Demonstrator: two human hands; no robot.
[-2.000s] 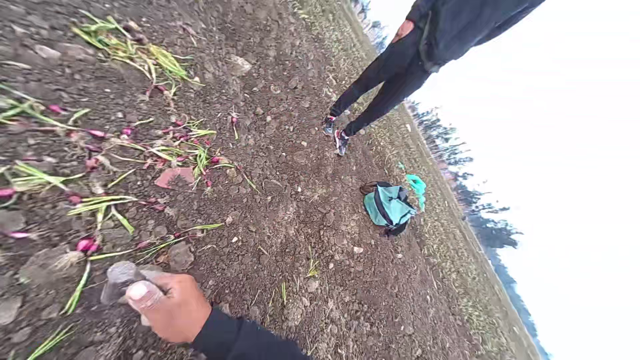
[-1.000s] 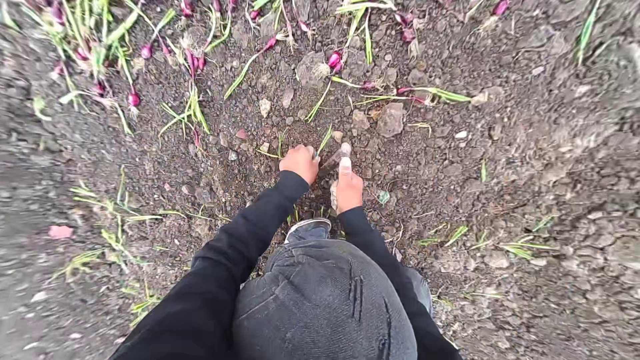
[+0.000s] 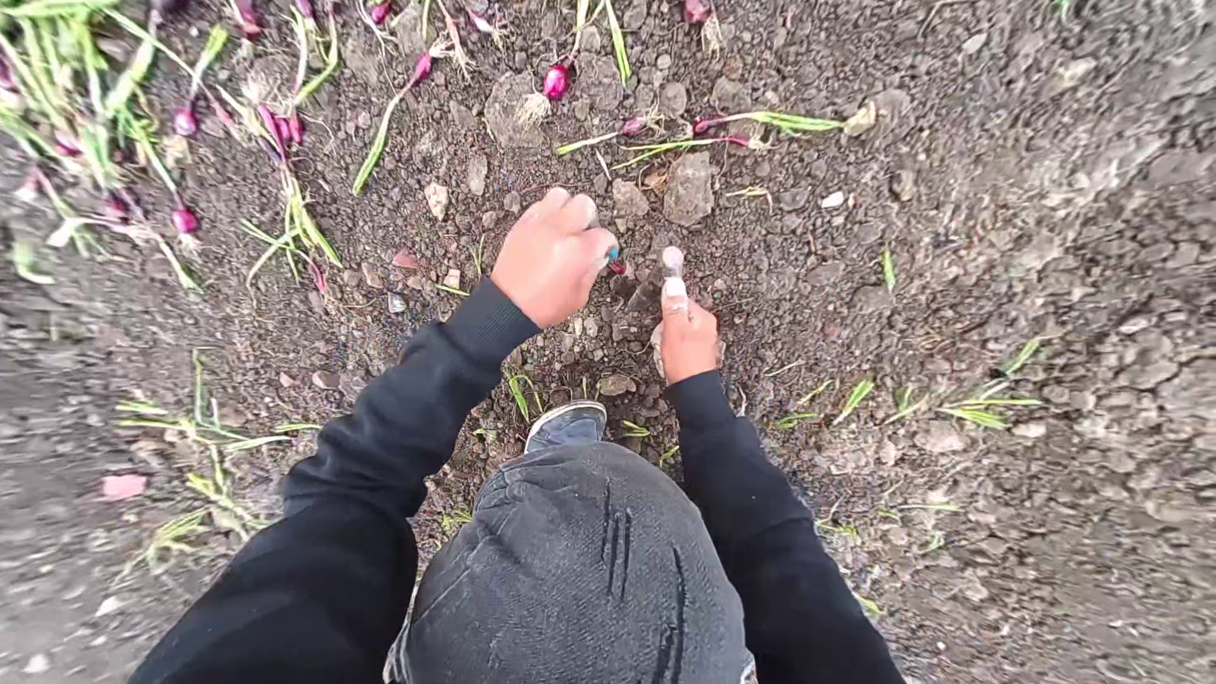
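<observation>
My left hand (image 3: 556, 256) is curled into a fist just above the soil. A small reddish-purple thing (image 3: 617, 268) and a bluish spot show by its fingertips; whether it grips them is unclear. My right hand (image 3: 686, 332) is closed around a hand tool (image 3: 673, 261) with a rounded pale end, thumb along the top. A dark, flat part, seemingly its blade (image 3: 646, 293), points toward my left hand at the ground. Pulled red onions with green leaves lie beyond my hands, among them one bulb (image 3: 556, 82) and a leafy one (image 3: 422, 68).
A thick heap of red onions (image 3: 95, 123) lies at the upper left. Clods, one large (image 3: 689, 188), and stones cover the soil. Green shoots (image 3: 988, 404) stand low on the right, others (image 3: 204, 456) on the left. My shoe (image 3: 567, 424) and dark-trousered knee (image 3: 579, 570) are below my hands.
The view has swung down from a standing person and a teal bag to the soil before me. Green leaves showing at my left fingertips one second ago are no longer visible there.
</observation>
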